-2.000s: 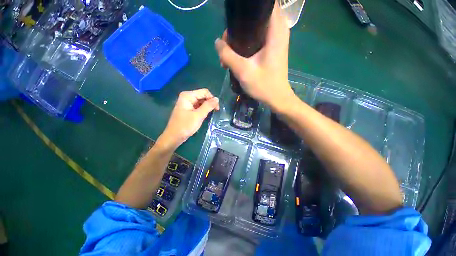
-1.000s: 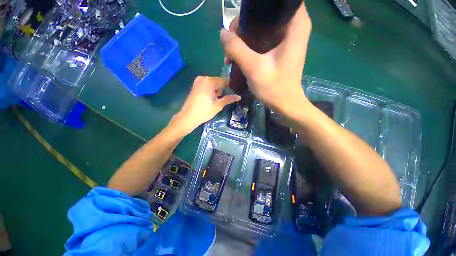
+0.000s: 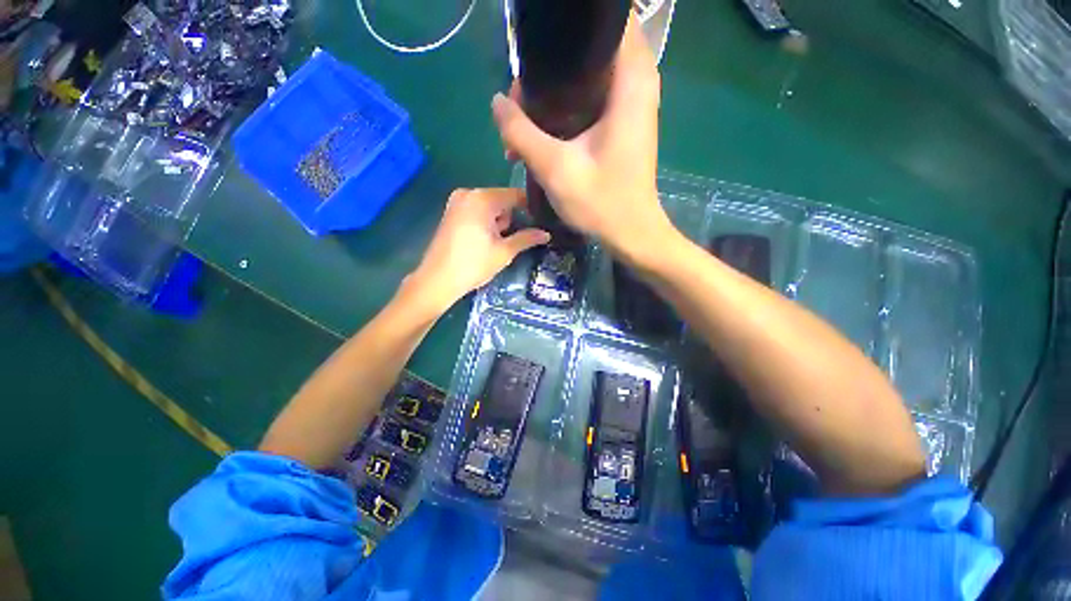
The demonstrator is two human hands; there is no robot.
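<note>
My right hand (image 3: 599, 159) is closed around the thick black electric screwdriver (image 3: 572, 65), held upright. Its lower end is over the phone assembly (image 3: 552, 278) in the tray's far left pocket; the tip is hidden. My left hand (image 3: 476, 244) is beside that lower end, thumb and forefinger near the phone's upper end; whether it holds a screw cannot be seen. The clear blister tray (image 3: 566, 351) also holds phones back side up in the near row, including one at the left (image 3: 499, 425) and one beside it (image 3: 617, 446).
A blue screw bin (image 3: 388, 176) with small screws stands at the upper left. Loose parts (image 3: 206, 53) are heaped behind clear trays at the far left. A second phone tray (image 3: 393, 452) lies low under my left forearm. A black cable (image 3: 1028, 405) runs at the right.
My left hand has moved right to the screwdriver's lower end, mostly by one second ago. The screwdriver and right hand have shifted slightly left since then. The view has also shifted slightly.
</note>
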